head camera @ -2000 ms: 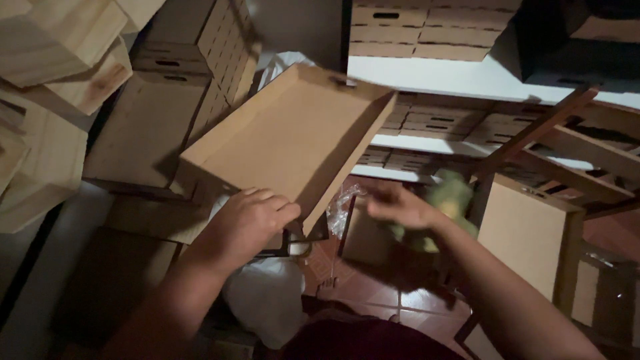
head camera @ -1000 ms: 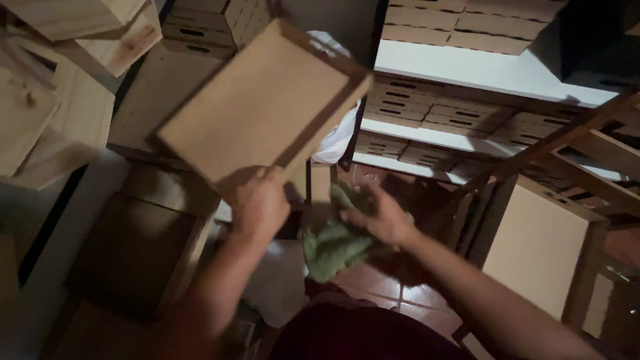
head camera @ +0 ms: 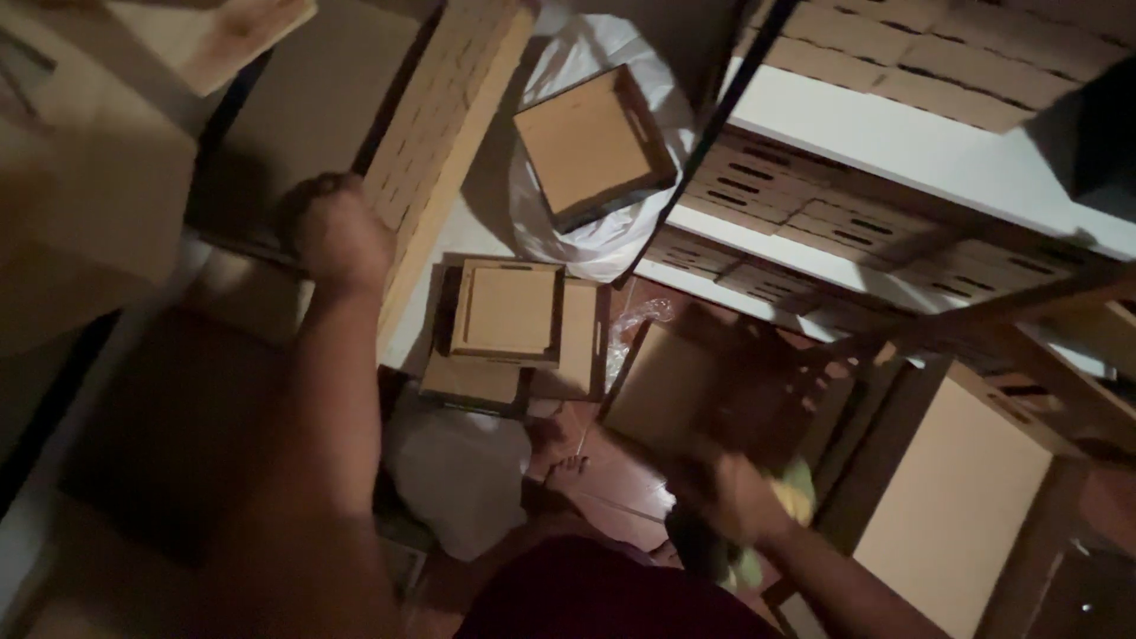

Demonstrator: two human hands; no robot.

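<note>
My left hand (head camera: 342, 231) is closed at the near end of a large shallow wooden tray (head camera: 328, 98), at the upper left on a stack of like trays (head camera: 444, 133); shadow hides its fingertips. Low on the right, my right hand (head camera: 745, 497) holds a green and yellow cloth (head camera: 794, 493), blurred and partly hidden by the hand. Between my hands, farther down, small square wooden trays (head camera: 510, 311) lie piled. Another small tray (head camera: 586, 151) rests on a white plastic bag (head camera: 603, 248).
Shelves (head camera: 799, 106) with stacked slotted trays fill the upper right. A large tray (head camera: 958, 506) leans at the lower right by a wooden frame (head camera: 967, 319). Pale wooden pieces (head camera: 80, 195) jut in at the left. Clear plastic wrap (head camera: 639, 319) lies on the tiled floor (head camera: 621, 461).
The large tray, raised in my left hand before, is now at the upper left on the stack. My right hand has moved away from it with the cloth. The view has shifted.
</note>
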